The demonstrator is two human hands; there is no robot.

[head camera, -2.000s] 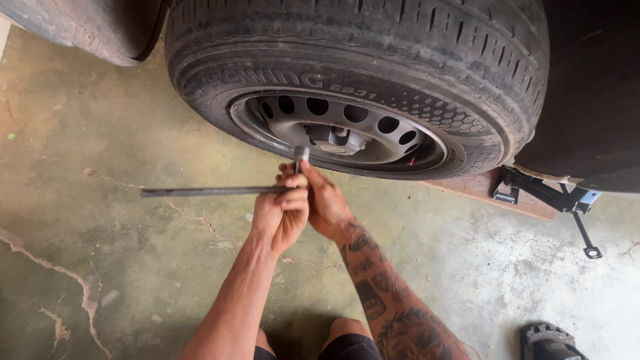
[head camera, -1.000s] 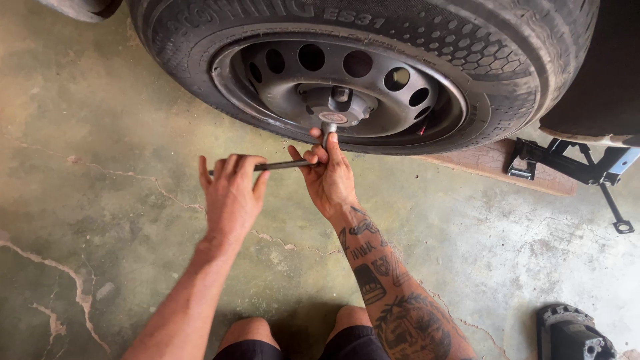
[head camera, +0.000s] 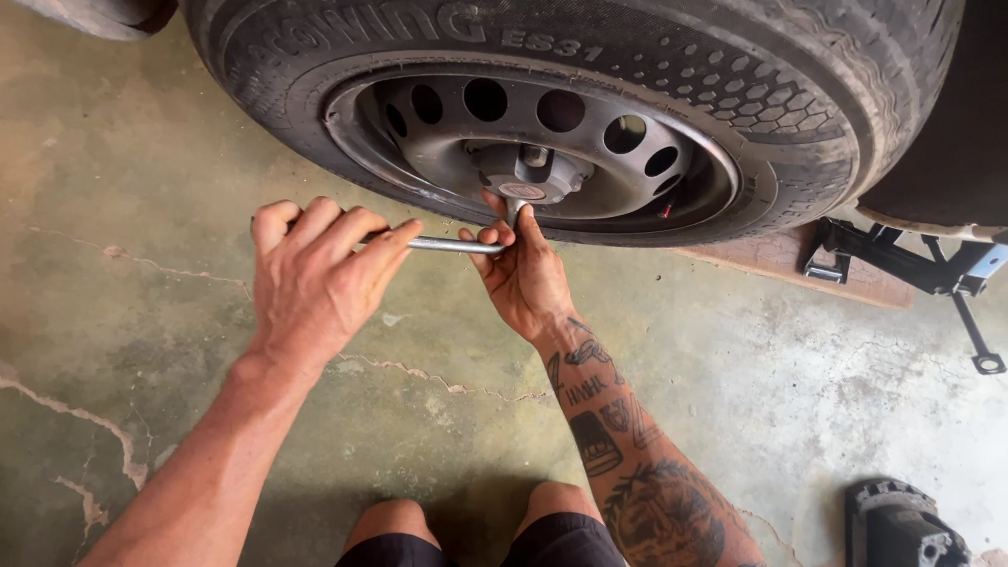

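The handle of an L-shaped lug wrench (head camera: 453, 245) lies level below the wheel rim, with my left hand (head camera: 323, 268) wrapped over its left part. My right hand (head camera: 528, 268) grips the socket end near the bend, thumb and fingers around it. That socket end points up at the lower edge of the dark hub cap (head camera: 522, 175); whether it sits on a lug bolt is hidden. Around the cap is a black steel wheel (head camera: 488, 130) with round holes, inside a worn rubber tire (head camera: 669, 75).
A scissor jack (head camera: 898, 256) stands right of the tire on a wooden board (head camera: 858, 287), its crank rod hanging toward me. A black plastic and metal part (head camera: 906, 524) lies at the lower right. The concrete floor (head camera: 441, 441) is cracked. My knees are at the bottom edge.
My hands, close together two seconds ago, have moved apart; my left hand now holds the wrench handle further out. The socket end is nearer the hub cap. The view has moved closer to the wheel.
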